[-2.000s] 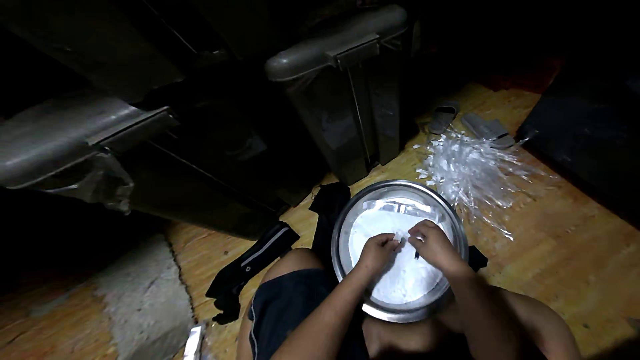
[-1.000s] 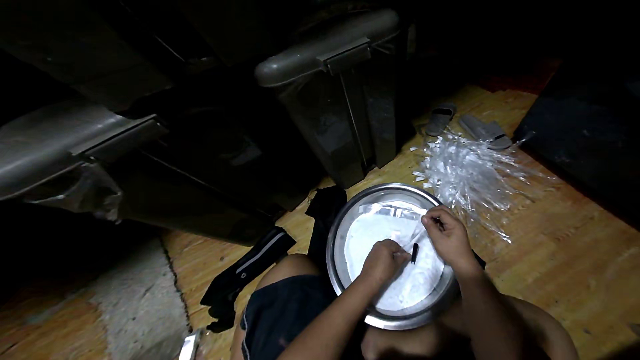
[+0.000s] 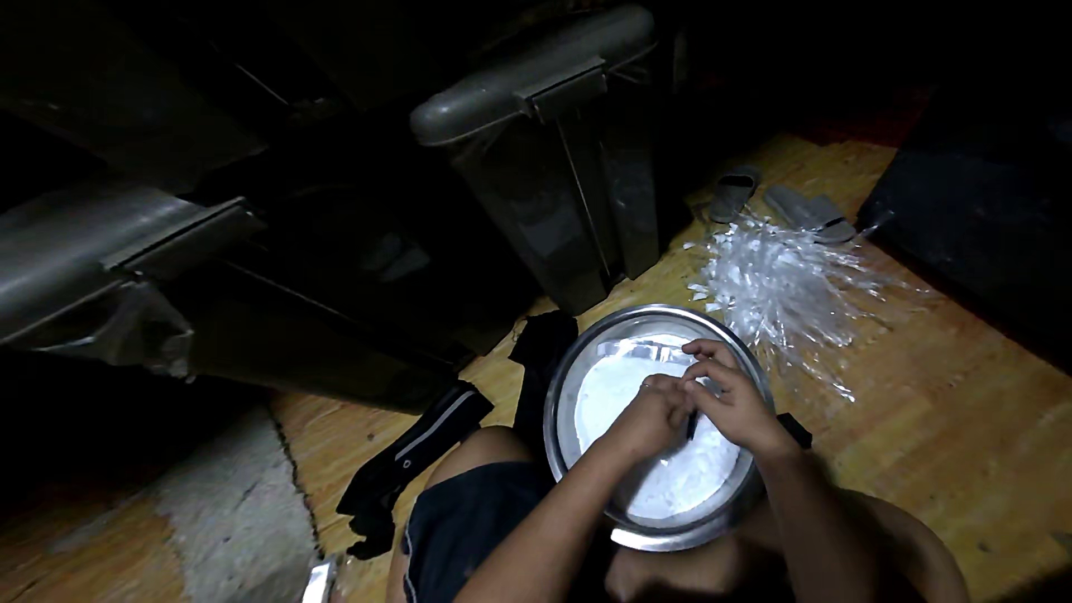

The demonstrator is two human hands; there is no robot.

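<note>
A round metal basin point(image 3: 561, 419) rests at my lap with a white powdery substance point(image 3: 678, 486) in it. Over it, my left hand point(image 3: 657, 414) is closed around a small black object point(image 3: 692, 425), whose lower end shows below the fingers. My right hand point(image 3: 729, 398) meets it at the fingertips; what it pinches is too small to tell. A flat clear strip point(image 3: 641, 347) lies near the far side inside the basin. Beyond the basin, a heap of thin clear plastic strips or sleeves point(image 3: 779, 276) is spread on the floor.
Grey slippers point(image 3: 734, 194) lie behind the plastic heap. Lidded bins point(image 3: 536, 92) stand ahead and to the left. A black cloth item with a grey stripe point(image 3: 427, 435) is on the wood-patterned floor point(image 3: 946, 435). A dark flat-sided object point(image 3: 997, 201) stands at the right.
My right hand has come down and left to meet my left hand over the basin. One second ago the hands were apart, with a thin clear piece between them.
</note>
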